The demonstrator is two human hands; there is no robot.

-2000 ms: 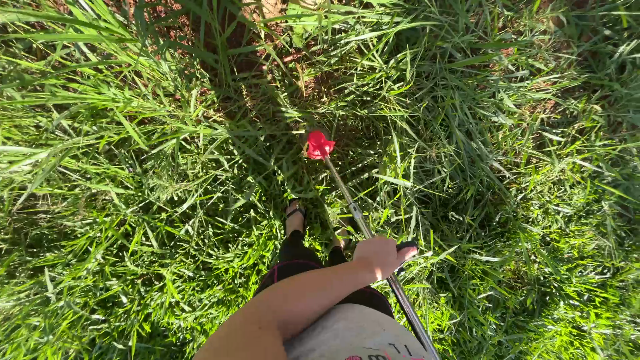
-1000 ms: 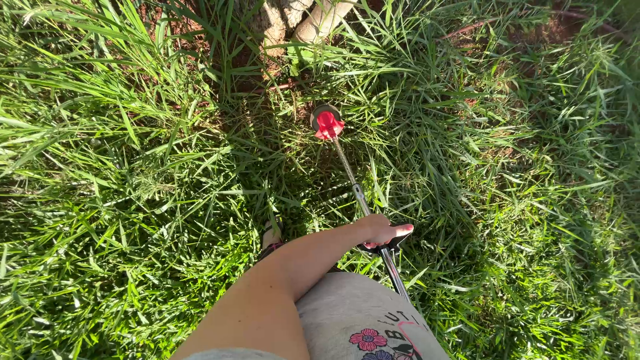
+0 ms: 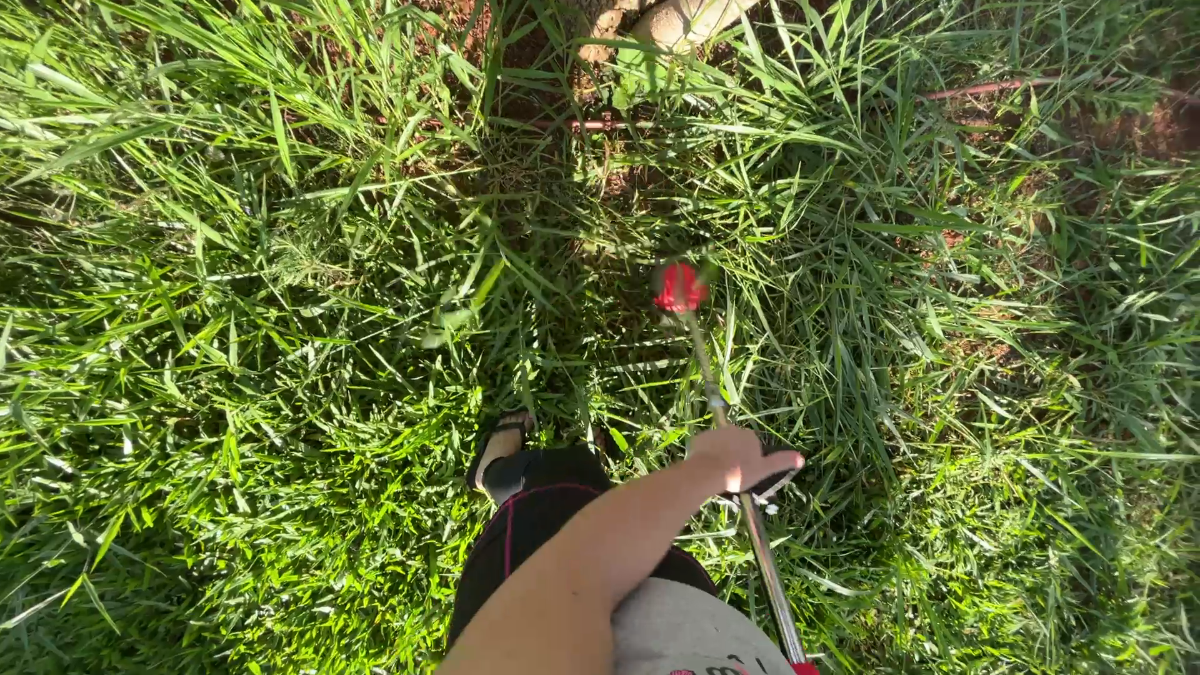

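Note:
My left hand [image 3: 736, 457] is closed around the black handle [image 3: 778, 483] on the metal shaft [image 3: 771, 572] of what looks like a grass trimmer. The shaft slants from the bottom edge, right of my grey shirt, up to a red head [image 3: 681, 287] over the grass. A blurred disc shows faintly around that head, and blurred green bits hang to its left. Part of something red [image 3: 804, 668] shows on the shaft at the bottom edge. My right hand is out of view.
Long green grass [image 3: 281, 394] covers most of the ground. My foot in a black sandal [image 3: 506, 441] stands left of the shaft. A pale stone or wood piece [image 3: 689, 23] lies at the top. A thin reddish root or pipe [image 3: 994, 89] runs through grass and reddish soil at upper right.
The red head has moved right in the view since one second ago, with my left hand still on the handle. The pale piece at the top was out of view two seconds ago.

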